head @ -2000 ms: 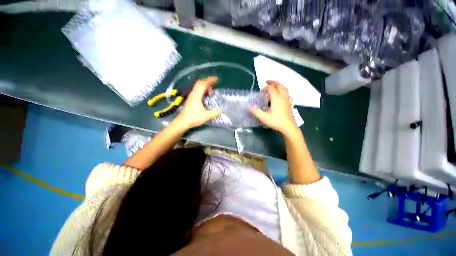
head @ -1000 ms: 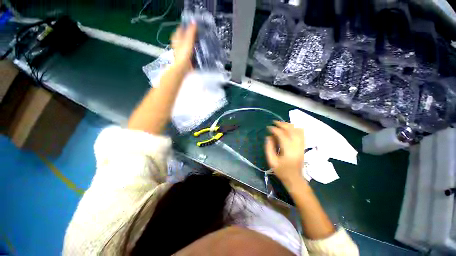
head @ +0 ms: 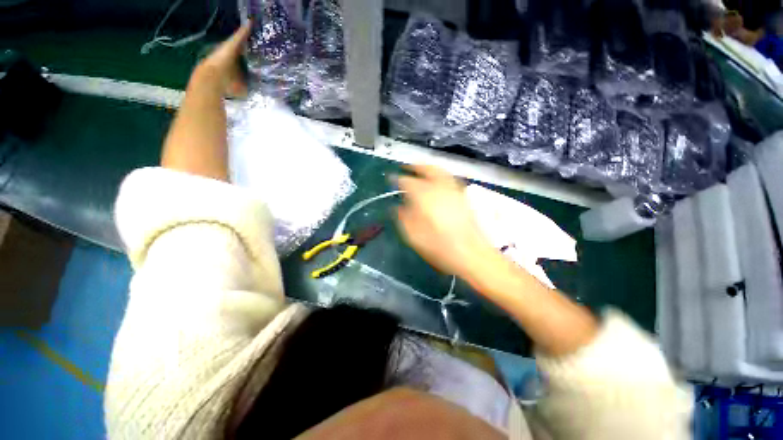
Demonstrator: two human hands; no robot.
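My left hand (head: 225,67) reaches to the far rail and touches the side of a bagged unit (head: 276,47) at the left end of the row; whether it grips the unit is unclear. My right hand (head: 432,215) is over the bench, blurred, with nothing visible in it; its fingers point left and are partly hidden. The stack of empty bubble bags (head: 288,176) lies between my hands. Cutters with yellow-and-black handles (head: 336,255) lie below it, beside a thin whitish strap loop (head: 391,290). White wipe sheets (head: 522,225) lie partly behind my right forearm.
Rows of bagged units (head: 537,107) line the far side behind a pale rail (head: 506,176) and metal post (head: 361,73). Foam trays (head: 706,275) stand at the right above a blue rack (head: 749,414), with a whitish bottle (head: 611,219) beside them. Another person's hand (head: 730,23) shows at top right.
The bagged unit was between both hands, then was carried by my left hand to the far left; it now stands by the row. My right hand has moved left across the bench.
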